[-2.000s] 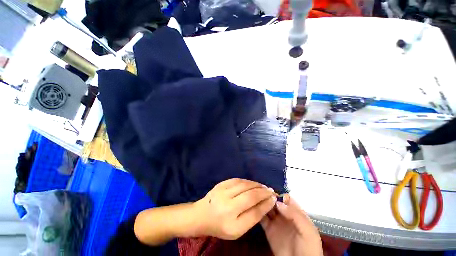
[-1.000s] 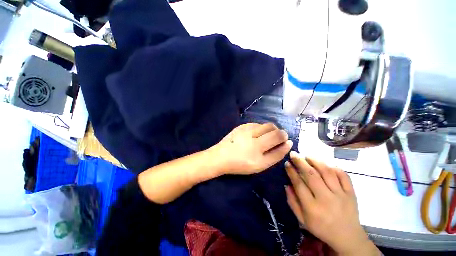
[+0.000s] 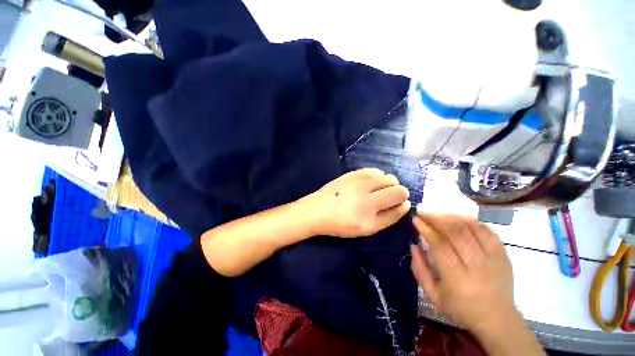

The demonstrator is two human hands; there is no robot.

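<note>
The navy garment piece (image 3: 230, 118) lies heaped left of the machine head and hangs over the table's front edge. A frayed edge with pale threads (image 3: 381, 302) shows on its lower part. My left hand (image 3: 365, 203) lies on the cloth, its fingers bent at the right edge, gripping it. My right hand (image 3: 465, 268) is slightly blurred, its thumb and fingertips at the same edge, touching or close to my left fingertips. The sewing machine head (image 3: 480, 118) stands just beyond my hands; its needle is not clearly seen.
Thread snips (image 3: 565, 243) and scissors (image 3: 613, 285) lie to the right on the white table (image 3: 536, 295). A grey fan box (image 3: 57, 111) stands at left. Blue crates (image 3: 143, 240) and a plastic bag (image 3: 87, 299) are at lower left. Dark red cloth (image 3: 282, 325) covers the lap.
The view has moved closer to the machine head. Both hands have moved from the table's front edge up along the cloth towards the needle area. The lower cloth with the frayed edge has come into view.
</note>
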